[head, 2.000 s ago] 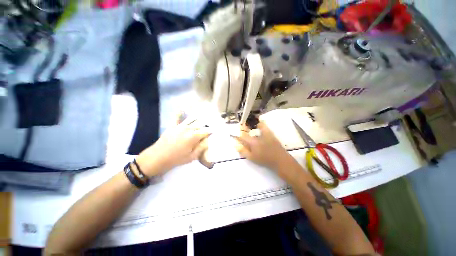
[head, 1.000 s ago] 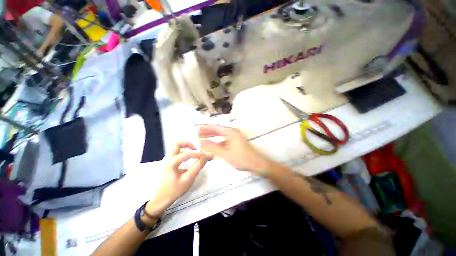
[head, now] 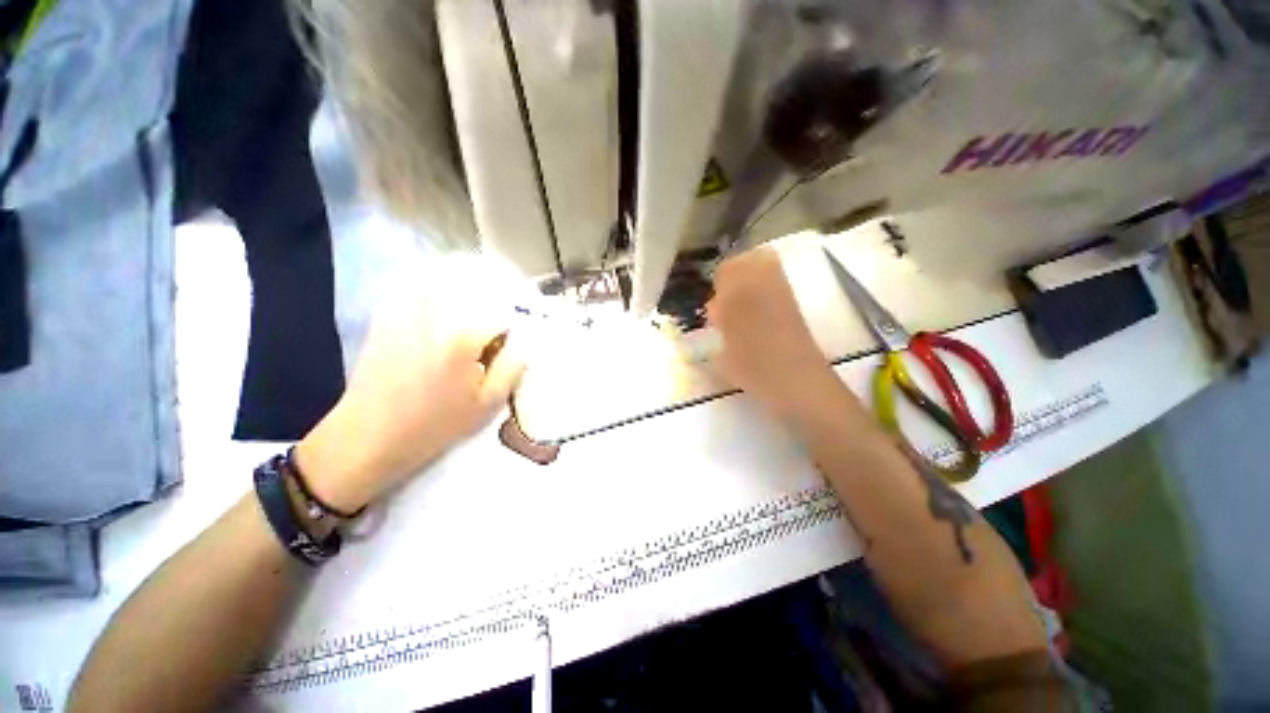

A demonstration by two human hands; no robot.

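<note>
My left hand (head: 425, 376) is left of the needle area, palm down, its fingertips lost in bright glare. My right hand (head: 759, 320) is right of the needle, its fingers bent near the presser foot (head: 606, 290) of the cream sewing machine (head: 905, 139). Glare hides whether either hand holds a thread or small piece. Tailor's scissors (head: 912, 369) with one red and one yellow handle loop lie right of my right hand. The brown corner patch (head: 529, 443) of the machine bed shows below my left fingers.
Grey-blue panels (head: 105, 320) and a black fabric piece (head: 265, 209) lie at the left. A dark flat block (head: 1089, 304) lies right of the scissors. Ruler scales (head: 669, 550) run along the front of the white table. Red and green cloth shows below the table at lower right.
My hands, together in front of the machine one second ago, are now apart on both sides of the needle. The head view has moved closer to the machine.
</note>
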